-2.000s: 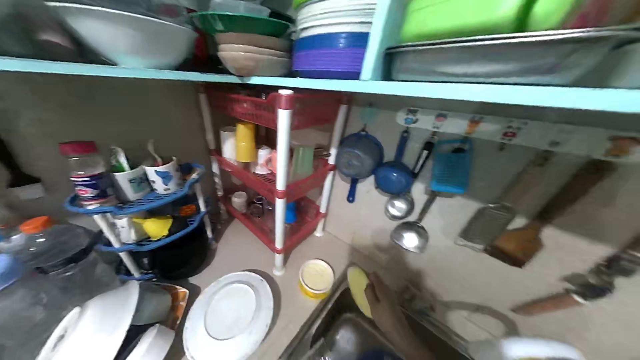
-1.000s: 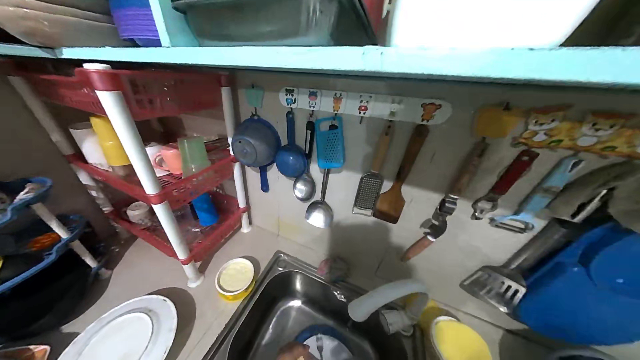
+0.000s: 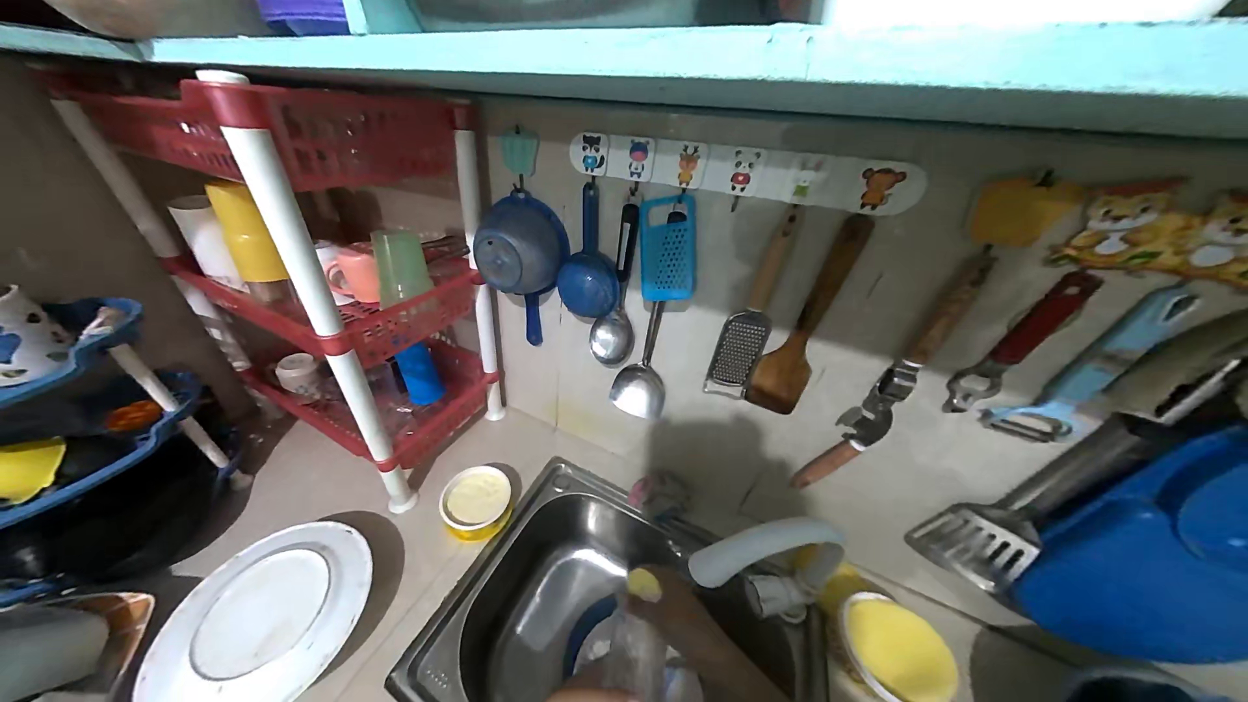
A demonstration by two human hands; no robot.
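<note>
Over the stainless steel sink [image 3: 526, 585], my right hand [image 3: 682, 614] presses a small yellow sponge [image 3: 643, 584] at the top of a clear glass or similar vessel [image 3: 634, 653]. At the bottom edge, my left hand [image 3: 590, 685] is around the lower part of that vessel, mostly cut off by the frame. Beneath both hands, a blue-rimmed dish [image 3: 588, 629] lies in the basin with white ware partly hidden. The grey faucet spout [image 3: 760, 548] curves just right of my right hand.
A white plate [image 3: 258, 624] and a yellow tub [image 3: 476, 499] stand left of the sink. A red rack [image 3: 409, 317] rises behind them. Yellow-filled tub [image 3: 902, 648] is at right. Utensils, including a slotted turner [image 3: 975, 546], hang on the wall; a turquoise shelf [image 3: 624, 58] crosses above.
The view has swung right. Two seconds ago a hand held a round yellow piece at the sink's edge; now both hands are low in the basin, on the clear vessel and sponge.
</note>
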